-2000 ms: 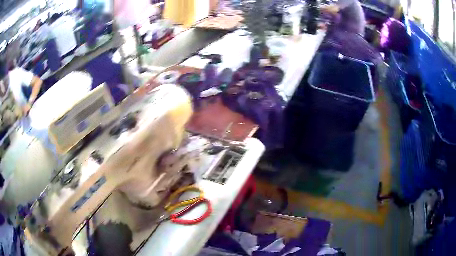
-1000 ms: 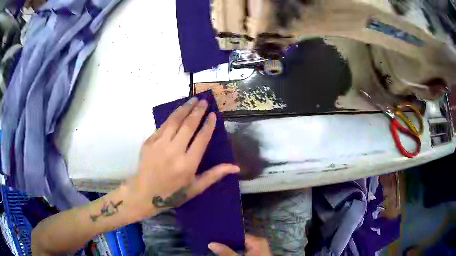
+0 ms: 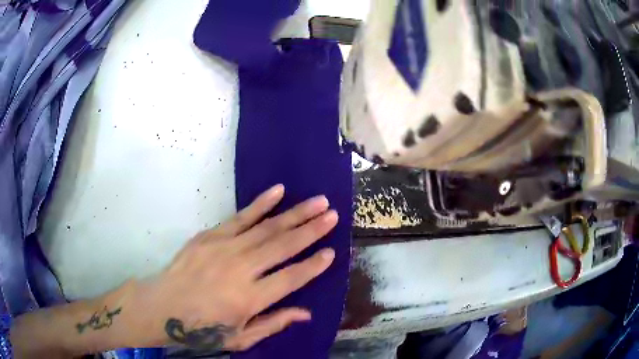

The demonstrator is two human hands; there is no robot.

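A dark purple fabric band (image 3: 291,140) lies lengthwise beside the needle area, under the left edge of the cream sewing machine head (image 3: 434,91). Its far part folds over to the left at the top. My left hand (image 3: 263,259) lies flat on the band with fingers spread, pressing its near part. The presser foot and needle are hidden behind the head. The band's near end runs out at the bottom edge. My right hand is not in view.
Lilac fabric pieces (image 3: 35,119) hang in long folds at the left. Scissors (image 3: 565,259) with red and yellow handles rest on the machine bed's right side. More lilac and purple pieces (image 3: 462,340) lie below the table (image 3: 448,266) at the lower right.
The view has moved closer to the machine head. The purple band now extends past the needle area, where two separate purple pieces showed before. My right hand has left the view.
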